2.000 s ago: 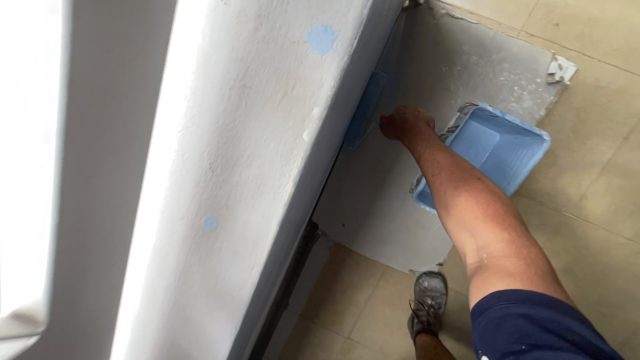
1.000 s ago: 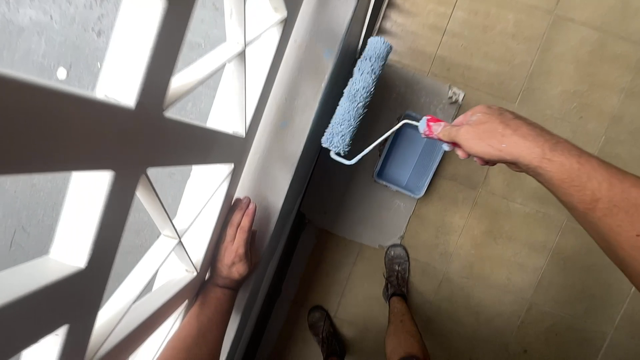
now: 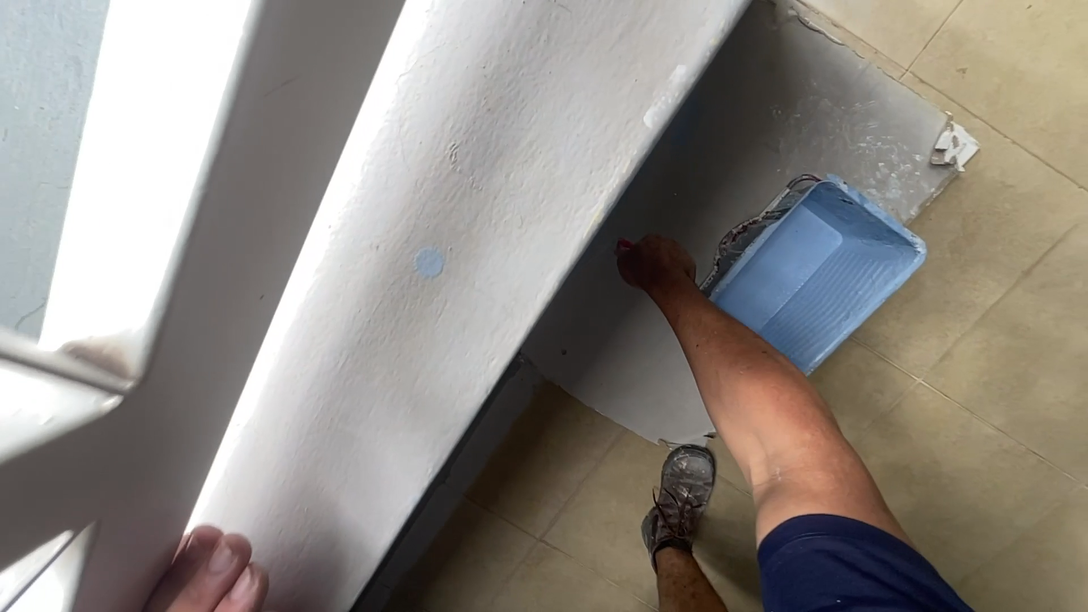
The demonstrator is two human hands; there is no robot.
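My right hand (image 3: 659, 263) is closed on the red handle (image 3: 625, 246) of a paint roller, low beside the wall under the white ledge; the roller's cover is hidden behind the ledge. Close to this wrist, a blue paint tray (image 3: 816, 272) lies on a grey protective sheet (image 3: 620, 365), with blue paint in its well. Only the fingers of my left hand (image 3: 217, 569) show, at the lower left, resting on the inner edge of the white ledge (image 3: 408, 340). A light blue paint spot (image 3: 429, 263) marks the ledge top.
A white lattice frame (image 3: 212, 212) rises along the left side of the ledge. Beige floor tiles (image 3: 1003, 357) lie around the sheet, which has a torn corner (image 3: 956, 146). My shoe (image 3: 687, 480) stands by the sheet's lower edge.
My right hand has moved down beside the wall from above the tray, where the whole blue roller showed a second ago. The view has come closer to the ledge.
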